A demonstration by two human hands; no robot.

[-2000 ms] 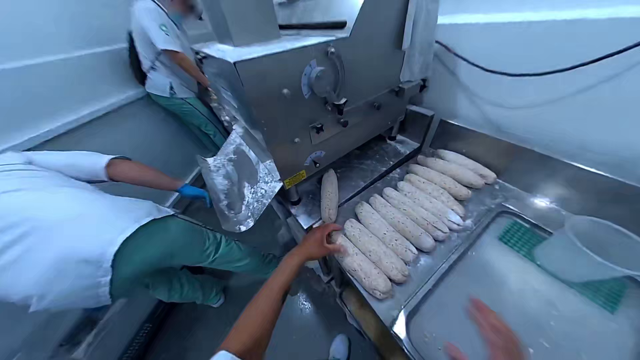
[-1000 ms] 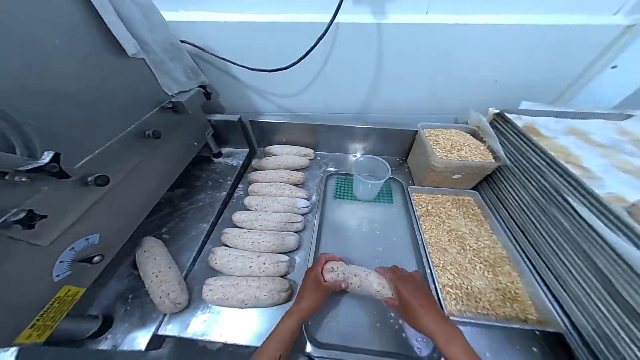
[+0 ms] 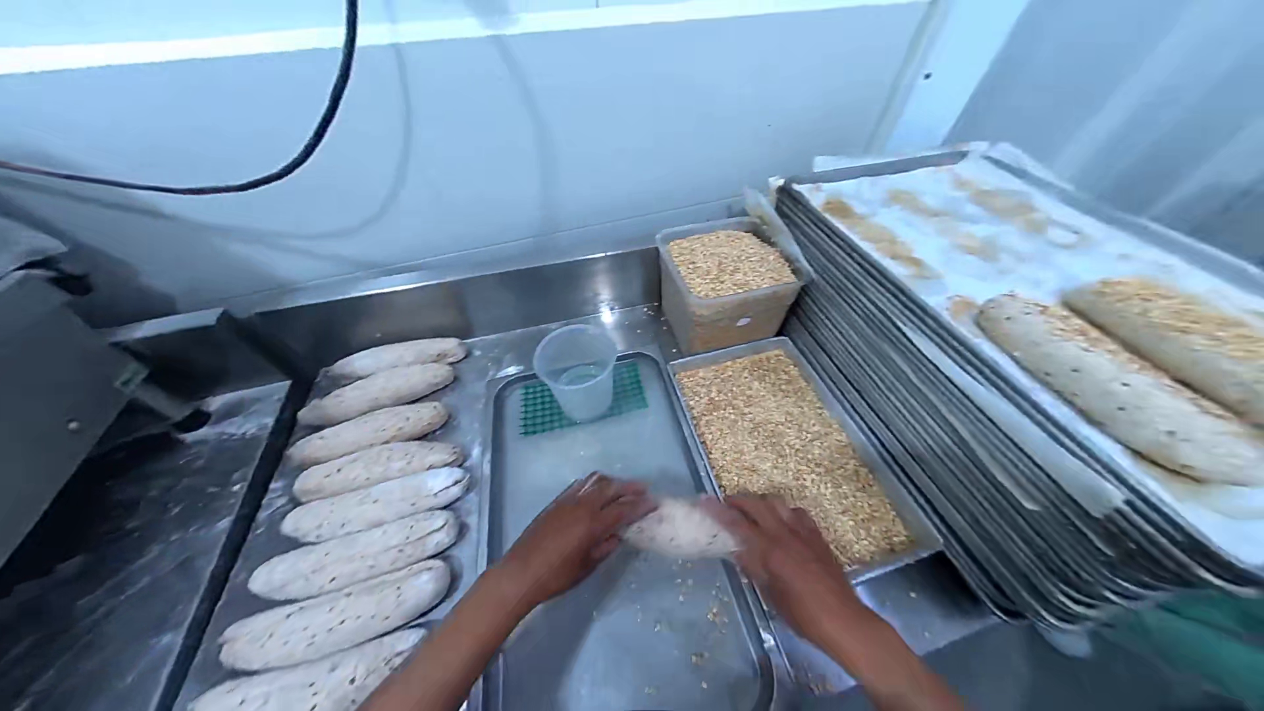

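My left hand (image 3: 588, 528) and my right hand (image 3: 780, 543) hold a seeded dough loaf (image 3: 681, 527) between them, one at each end. The loaf is slightly blurred and lies over the right side of a shallow metal tray (image 3: 602, 632) that has wet patches and scattered flakes. Just right of it, a second metal tray of grain flakes (image 3: 790, 444) sits beside my right hand. On the left, several floured dough loaves (image 3: 370, 509) lie in a row on the steel surface. At the wet tray's far end, a clear plastic cup (image 3: 578, 370) stands on green mesh (image 3: 541, 410).
A square plastic tub of flakes (image 3: 726, 276) stands against the back ledge. To the right rises a stack of baking trays (image 3: 918, 415), with flake-topped loaves (image 3: 1121, 385) on the paper of the top one. A steel machine (image 3: 49, 395) is at far left; a black cable (image 3: 331, 109) hangs on the wall.
The held loaf has moved right, from over the middle of the wet tray toward the flake tray. Two seconds ago my left hand was at the loaf row. The view has swung right.
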